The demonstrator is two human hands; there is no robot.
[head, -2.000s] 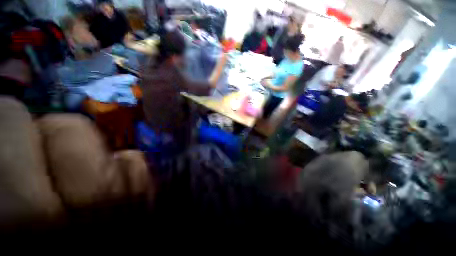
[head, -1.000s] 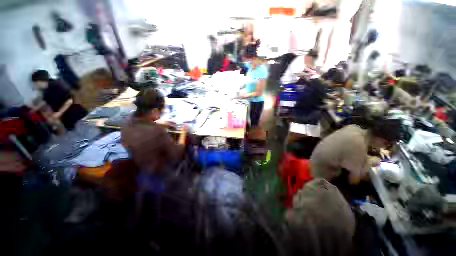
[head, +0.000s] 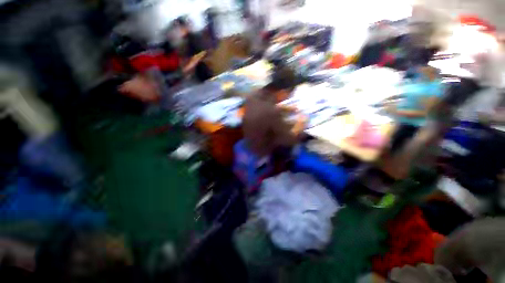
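Observation:
The view is strongly blurred. Neither of my hands can be made out. Nearest in front of me is a bulging pale lilac-white bundle (head: pixel 296 210), low in the middle, above something grey-green. Behind it a person in brown (head: pixel 263 121) sits at the sorting table (head: pixel 360 148), which bears pale pieces and a pink item (head: pixel 366 134). Light blue-grey garment pieces (head: pixel 221 110) lie in a heap left of that person.
Green floor (head: pixel 147 171) shows at the left and around the bundle. A blue roll-like object (head: pixel 321 168) lies under the table. A person in light blue (head: pixel 421 102) stands at its right. Red-orange material (head: pixel 410 237) is at lower right. Blue material (head: pixel 44 199) is at the left edge.
The view has swung left and down. The table and people now sit further right, and more green floor shows. The large tan shapes seen at lower left two seconds ago are gone.

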